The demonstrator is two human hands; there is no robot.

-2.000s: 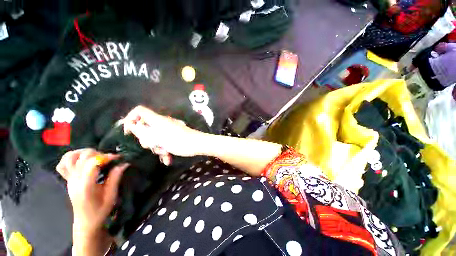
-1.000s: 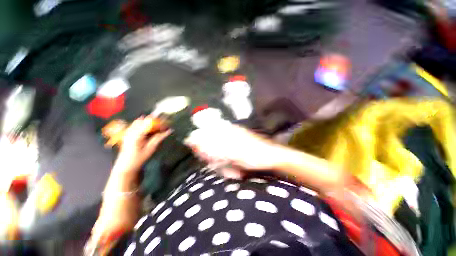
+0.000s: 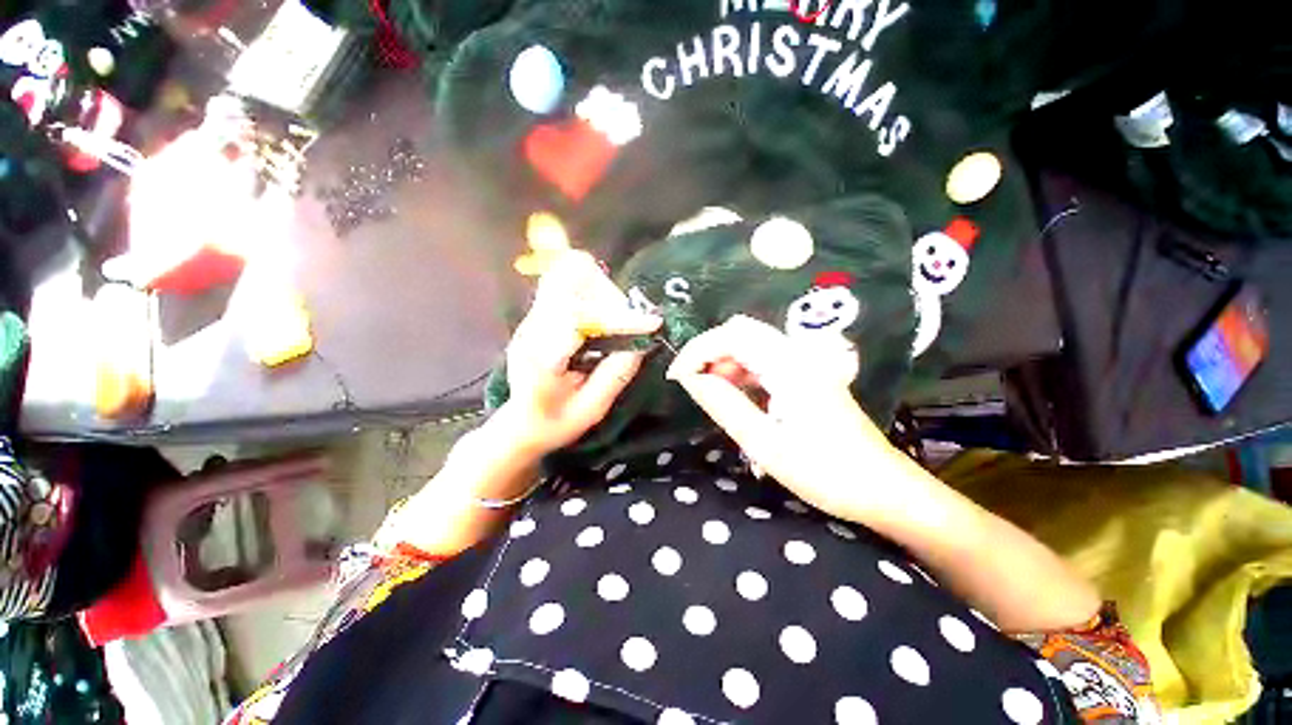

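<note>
A dark green plush wreath (image 3: 867, 234) is bunched in front of me, with a snowman (image 3: 822, 312), a cream disc (image 3: 782, 241) and part of its white lettering showing. My left hand (image 3: 567, 361) pinches its near edge. My right hand (image 3: 772, 390) is just to the right, fingertips pinched. A thin line, needle or thread, shows between the two hands' fingertips. Under and behind it lies another wreath (image 3: 765, 149) with "CHRISTMAS" lettering (image 3: 772, 64), a red heart (image 3: 570, 153), a blue disc (image 3: 537, 80) and a snowman (image 3: 939, 264).
A phone (image 3: 1226, 350) lies at right on the dark table (image 3: 425, 319). Wreaths with white labels are piled at the upper right. A yellow block (image 3: 279, 330), dark beads (image 3: 371, 187) and a glaring pile are at left. A pinkish stool (image 3: 234, 531) stands lower left, a yellow sack (image 3: 1162, 567) lower right.
The view has swung left, bringing in the stool and more of the left table. The hands have come close together at the bunched wreath, which now shows its snowman and cream disc.
</note>
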